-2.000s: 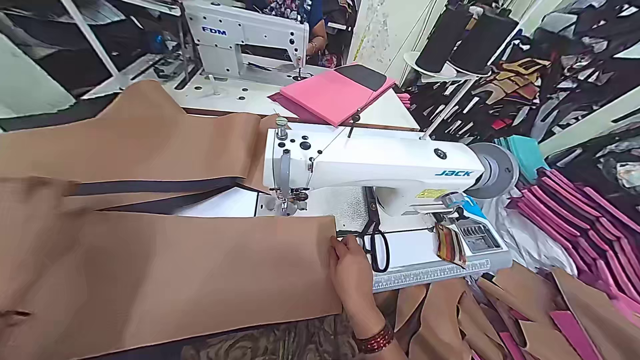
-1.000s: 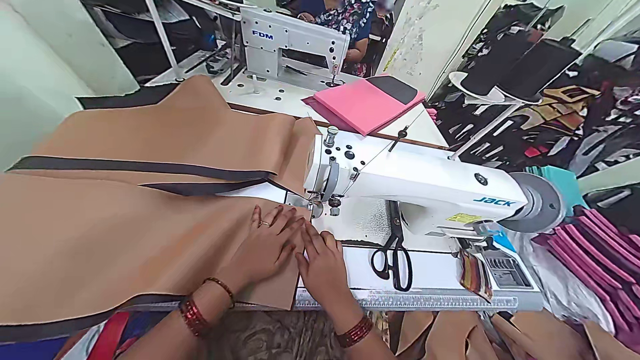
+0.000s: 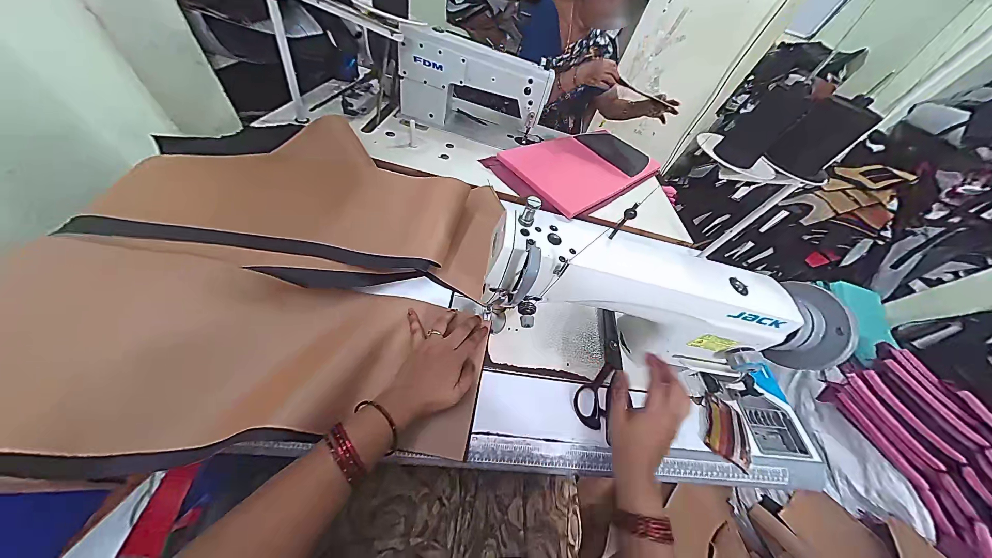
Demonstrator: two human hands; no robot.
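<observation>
A white Jack sewing machine (image 3: 659, 287) stands across the middle, its needle area (image 3: 490, 310) at the edge of a tan sheet with dark backing (image 3: 232, 341). My left hand (image 3: 442, 360) lies flat on the sheet's right end, just below the presser foot, fingers spread. My right hand (image 3: 649, 411), somewhat blurred, is over the black-handled scissors (image 3: 590, 404), partly covering them; whether it touches them I cannot tell. The scissors' blades point away, beside the machine's arm. A further tan piece (image 3: 310, 186) lies behind, its right end by the machine head.
Behind stands a white FDM sewing machine (image 3: 465, 85), where a person's hands (image 3: 620, 89) hold a thin dark piece. Pink folded material (image 3: 570, 174) lies on that table. Thread cones (image 3: 821, 136) stand at right, above stacked pink pieces (image 3: 914, 434). A ruler strip (image 3: 542, 457) edges the front.
My right hand has moved right, off the tan sheet and over to the scissors. My left hand stays on the sheet near the needle. The person behind has raised their hands into view.
</observation>
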